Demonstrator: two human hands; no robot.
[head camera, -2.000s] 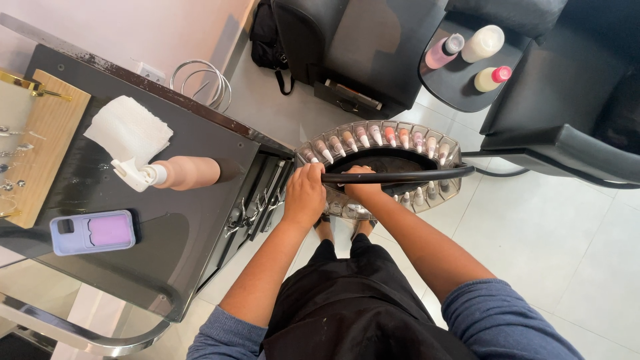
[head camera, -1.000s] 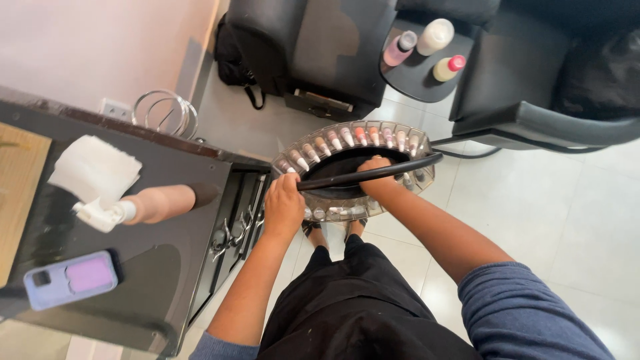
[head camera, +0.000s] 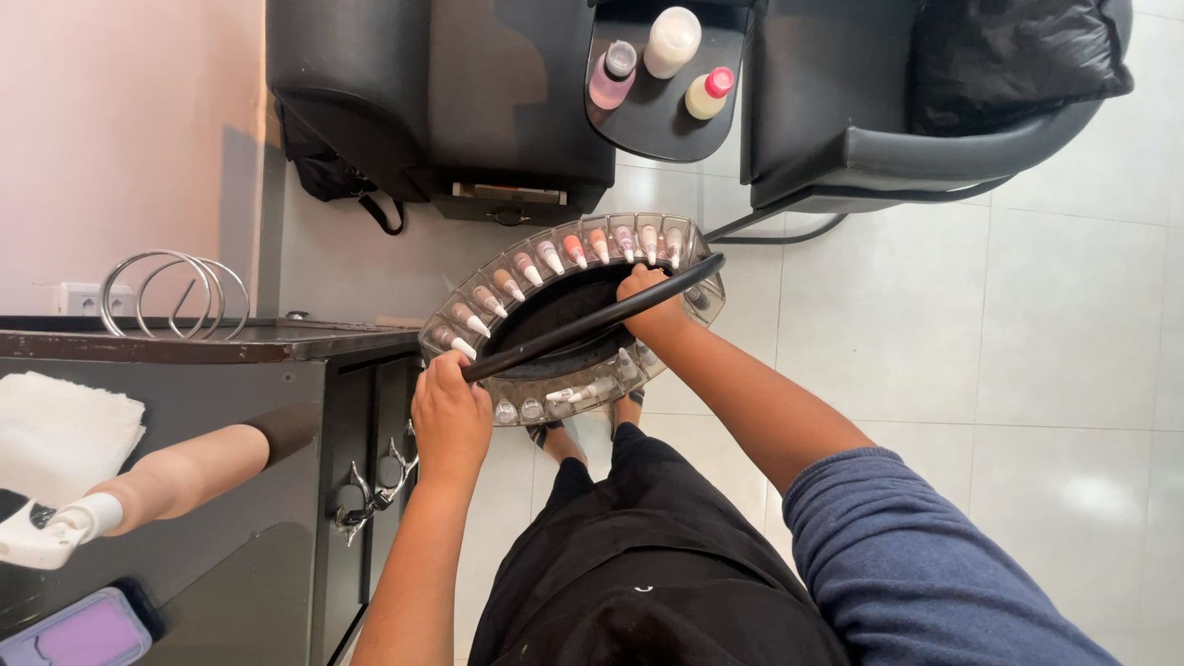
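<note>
An oval caddy of clear plastic compartments (head camera: 592, 225) around a black middle is in front of me, above my feet. White-tipped bottles (head camera: 574, 250) in pink, orange and brown tones lean in its far row; paler ones sit in the near row. A black handle (head camera: 592, 319) arches over it. My left hand (head camera: 450, 407) is closed at the caddy's left end, by the handle's lower end. My right hand (head camera: 650, 301) reaches under the handle near the right end, at the inner rim of the far row; its fingertips are partly hidden, so its grip is unclear.
At left, a dark cabinet top (head camera: 231, 388) bears a spray bottle (head camera: 185, 476), white wipes (head camera: 65, 435), a phone (head camera: 88, 634) and a metal coil (head camera: 176, 291). Ahead stand black armchairs (head camera: 832, 92) and a small black tray table (head camera: 647, 125) with bottles. Pale floor tiles (head camera: 1064, 370) lie at right.
My right hand has moved toward the caddy's right end. The handle now slants up to the right, where it lay nearly level two seconds ago. The view has shifted.
</note>
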